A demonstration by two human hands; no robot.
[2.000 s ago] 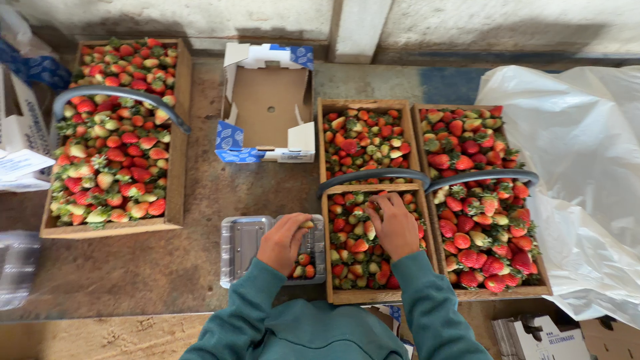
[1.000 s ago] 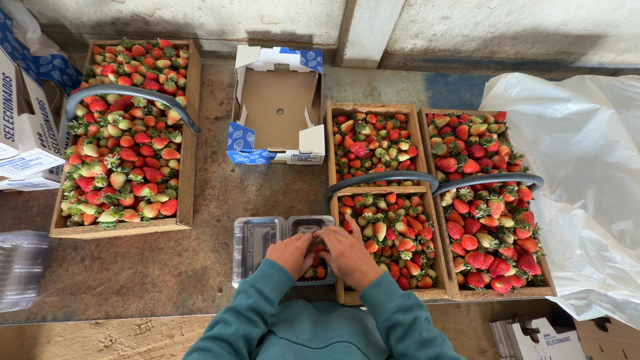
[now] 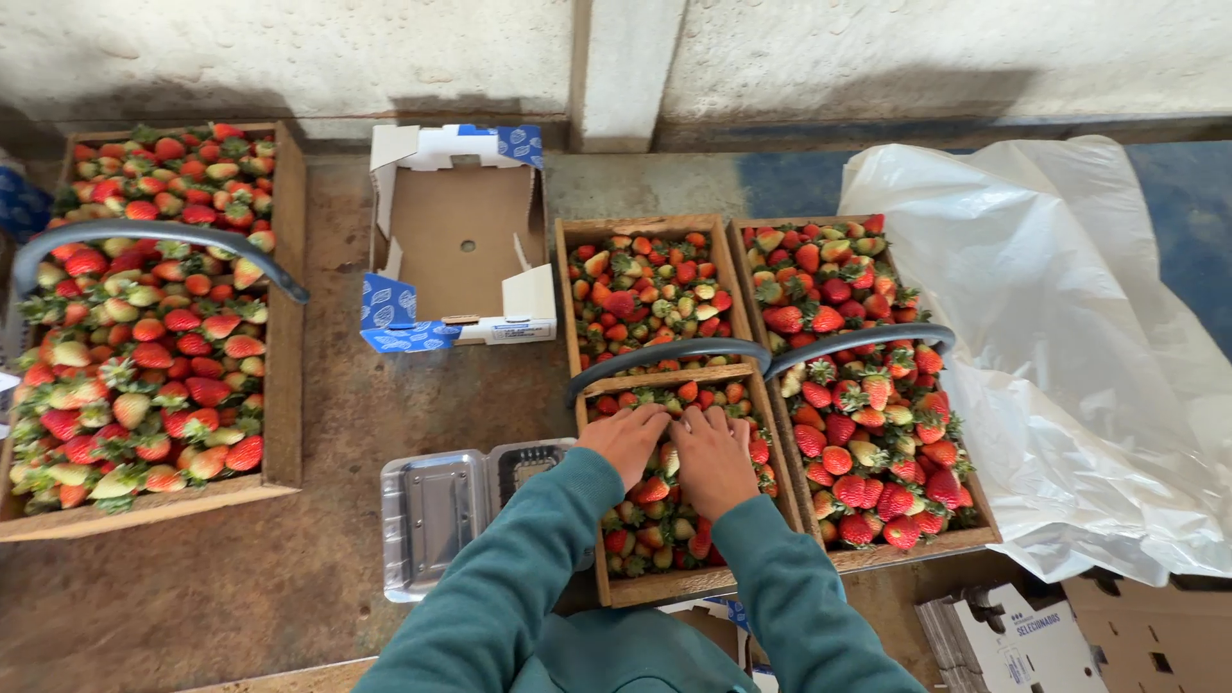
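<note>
Both my hands are over the strawberries (image 3: 654, 539) in the near part of the middle wooden crate (image 3: 784, 472). My left hand (image 3: 626, 441) touches the fruit near the crate's left side, and my right hand (image 3: 714, 460) lies close beside it, fingertips down among the berries. Whether either holds a berry is hidden by the fingers. An open clear plastic clamshell (image 3: 438, 520) rests left of the crate, its right half partly behind my left sleeve.
A cardboard tray (image 3: 462, 221) with blue print stands behind the clamshell. Strawberry-filled wooden crates with grey handles stand at left (image 3: 284, 318) and right (image 3: 977, 510). Plastic sheeting (image 3: 1049, 318) covers the table's right side. Folded cartons (image 3: 1030, 635) are at lower right.
Both hands have moved right from the clamshell to the strawberries in the middle crate. Two seconds ago my left hand was at the clamshell and my right in the crate.
</note>
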